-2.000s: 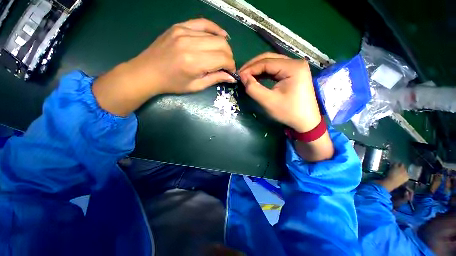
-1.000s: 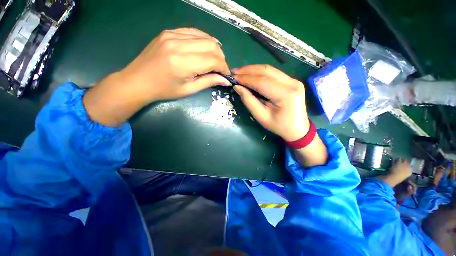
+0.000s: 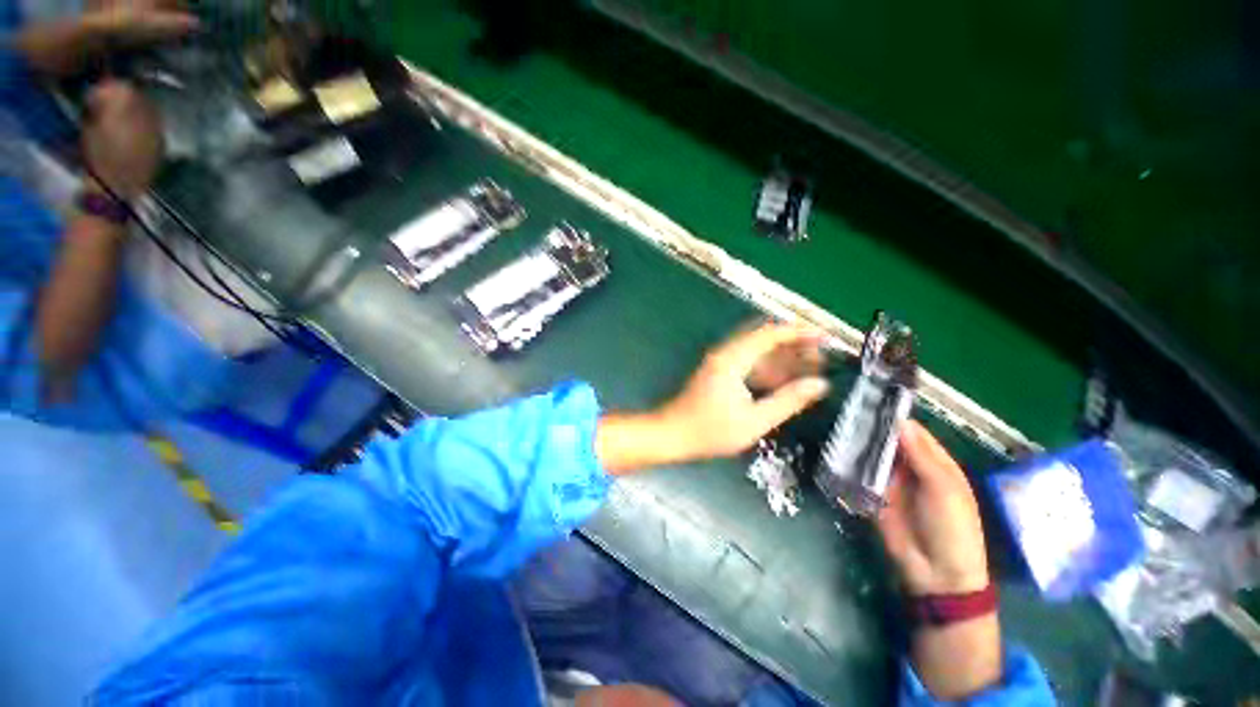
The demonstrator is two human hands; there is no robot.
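A phone mid-frame assembly (image 3: 868, 421), black and silver with a pale centre, is held upright-slanting in my right hand (image 3: 937, 518), which wears a red wristband. My left hand (image 3: 732, 394) is beside it on the left, thumb and fingers apart, with nothing seen in it; its fingertips are slightly blurred. A loose pile of small white parts (image 3: 775, 478) lies on the green mat below and between my hands. Two more phone units (image 3: 532, 287) lie side by side on the mat to the left.
A blue bin (image 3: 1136, 522) of white pieces and clear bags (image 3: 1175, 594) are at the right. A whitish rail (image 3: 663, 235) edges the green belt, where another unit (image 3: 784, 205) lies. Another worker's hands and sleeves are at the upper left, near dark trays with pale pieces (image 3: 346, 97).
The view has swung left. My hands have parted from the dark item they held together. The phone unit now shows its broad face in my right hand, and my left hand is open.
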